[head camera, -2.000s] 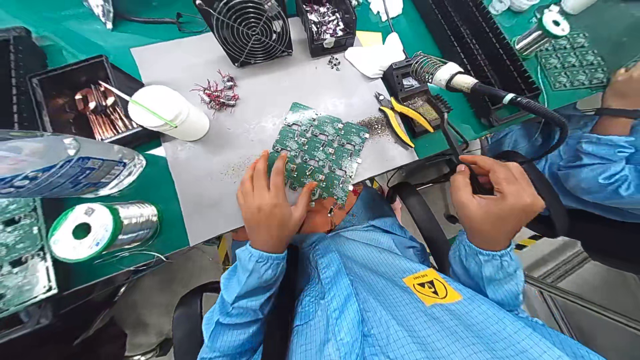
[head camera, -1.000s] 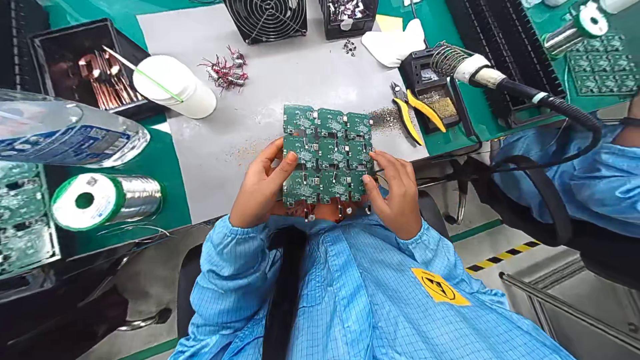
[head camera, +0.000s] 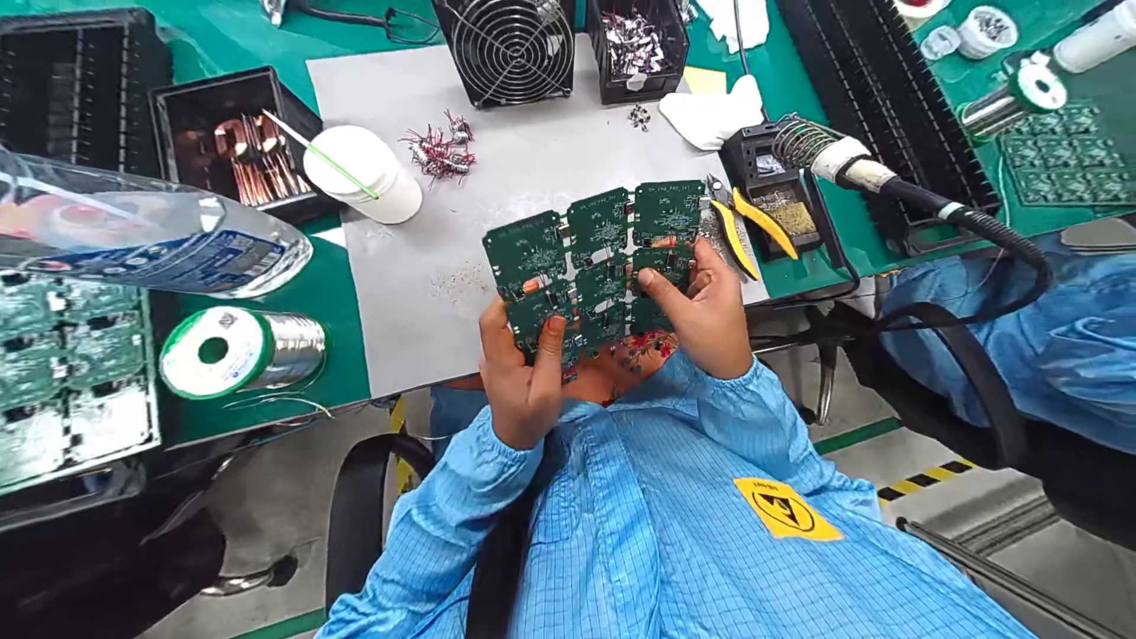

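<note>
Between my two hands is a green printed circuit board panel, tilted and raised at the near edge of the grey mat. My left hand grips its lower left corner, thumb on the face. The right side is pinched by my right hand, its thumb also on the face. Just right of the panel lie yellow-handled cutters, beside a soldering iron resting in its coiled holder. Small wired parts lie in a heap on the grey mat. The fingers behind the panel are mostly hidden.
To the left stand a white bottle, a solder wire spool, a large clear plastic bottle and a black bin of copper parts. A fan and a parts bin stand behind. A person's blue sleeve is at right.
My right hand, apart from the panel two seconds ago, now holds its right side. The panel has come off the mat and, since one second ago, has turned and tilted.
</note>
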